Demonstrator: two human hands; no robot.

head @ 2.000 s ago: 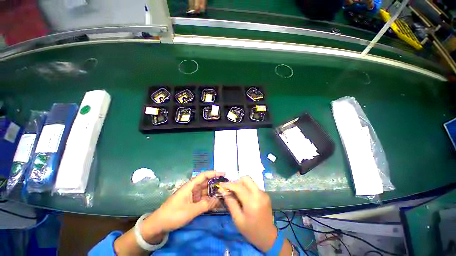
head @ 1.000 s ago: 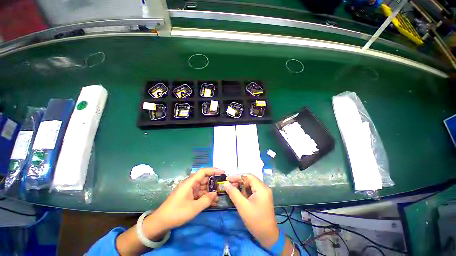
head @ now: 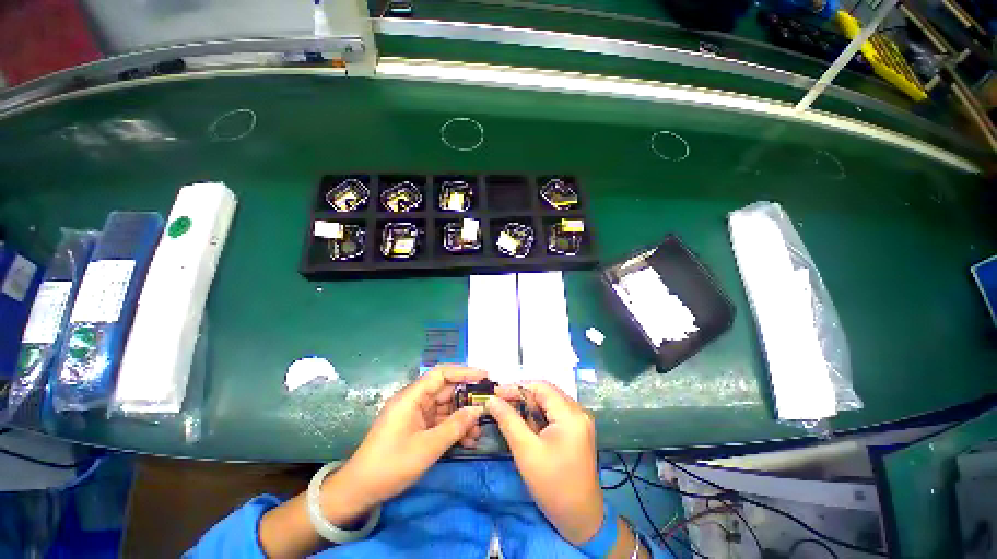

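Note:
A small dark housing with a yellow part showing is held between both hands, above the bench's near edge. My left hand grips its left side with thumb and fingers. My right hand grips its right side, its thumb on the yellow part. Fingers hide much of the housing. A thin dark shape shows by the right fingers, too blurred to name. Two white strips lie just beyond the hands, over a blue lined patch. The black tray behind them holds similar housings; one back-row pocket is empty.
A tilted black box with white pieces stands right of the strips. Bagged white strips lie far right. A white pack and blue bagged packs lie left. A white round scrap lies left of the hands. A metal rail runs behind.
Two seconds ago the right fingers were pinched over the housing; now both thumbs press along its near side. Since one second ago the left thumb has moved right, closer to the yellow part.

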